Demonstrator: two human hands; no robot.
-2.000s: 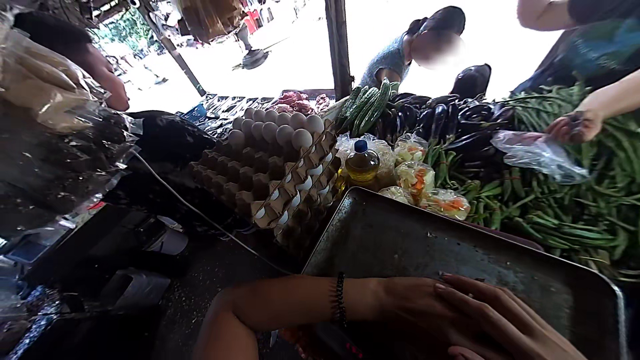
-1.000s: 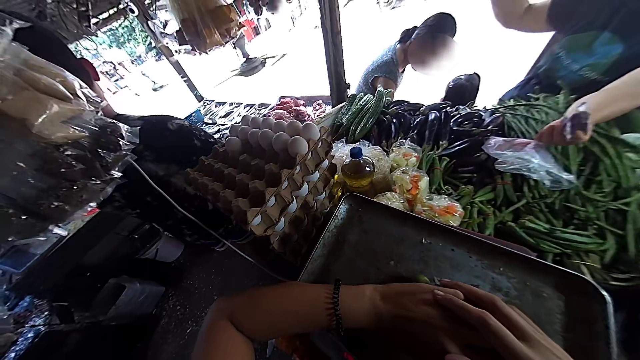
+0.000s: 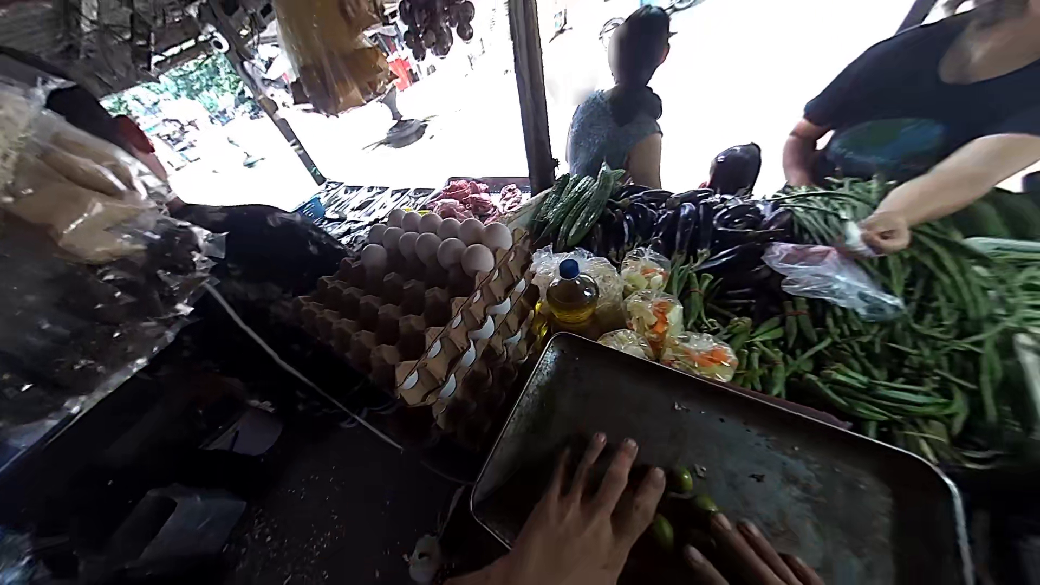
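A dark metal tray (image 3: 780, 455) with a raised rim lies in front of me. My left hand (image 3: 597, 508) is over its near left part, palm down, fingers spread and nothing gripped. Beside it, lower right, my right hand (image 3: 751, 556) is partly cut off by the bottom edge, its fingers apart. Several small green fruits (image 3: 681, 479) rest on the tray between the two hands; others may be hidden under the fingers. Beyond the tray's far left corner stands an oil bottle with a blue cap (image 3: 571, 294), next to clear bags of cut vegetables (image 3: 654, 317).
Stacked egg cartons (image 3: 455, 341) holding eggs stand left of the tray. Eggplants (image 3: 691, 223), bitter gourds (image 3: 578, 203) and green bean pods (image 3: 918, 357) are heaped behind it. At right, a person's hand (image 3: 886, 231) holds a plastic bag (image 3: 833, 276). A wooden post (image 3: 532, 97) rises behind.
My hands, overlapping before, are now apart, with green fruits visible between them. The person behind the eggplants was leaning down and is now more upright. The view has shifted.
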